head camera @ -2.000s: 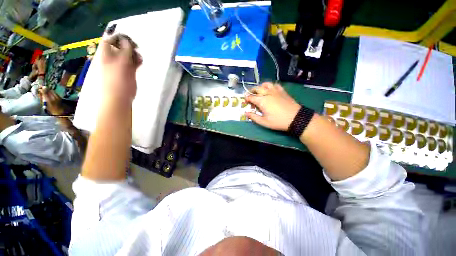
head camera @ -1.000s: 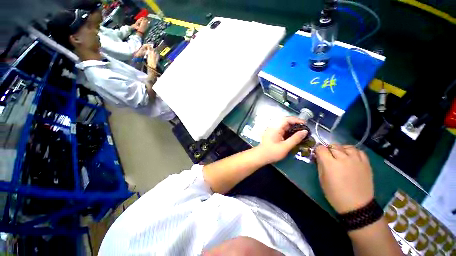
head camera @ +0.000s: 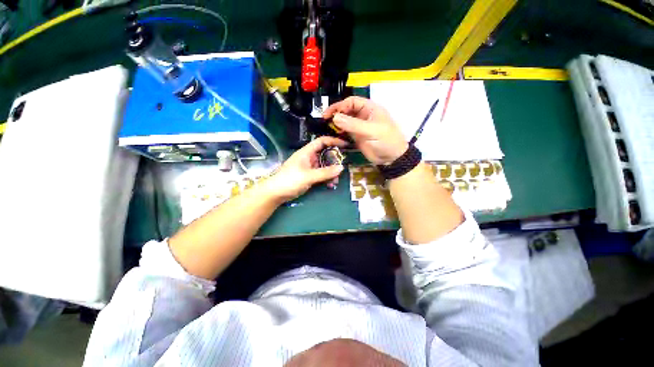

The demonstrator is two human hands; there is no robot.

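Observation:
My left hand (head camera: 305, 170) holds a round unit (head camera: 330, 157) between its fingertips in front of the fixture. My right hand (head camera: 367, 129) is just above and to the right, its fingertips pinching a small dark piece with a gold-yellow part (head camera: 333, 126). The piece is at the front of the black press fixture (head camera: 300, 127), partly hidden by the fingers. The toggle clamp with its red grip (head camera: 310, 64) stands upright behind my hands. Carrier sheets of gold pieces lie below the paper (head camera: 470, 185) and before the blue box (head camera: 208, 188).
The blue glue dispenser controller (head camera: 197, 107) stands left with a syringe (head camera: 163, 68) and looping tube. A white foam slab (head camera: 61, 186) is far left. A ruled sheet (head camera: 466, 125) with a dark pen (head camera: 426, 120) lies right. A foam tray (head camera: 622, 136) stands far right.
The view has swung to the right. Both hands have moved from before the blue box to the front of the clamp fixture. The left hand now shows the round unit.

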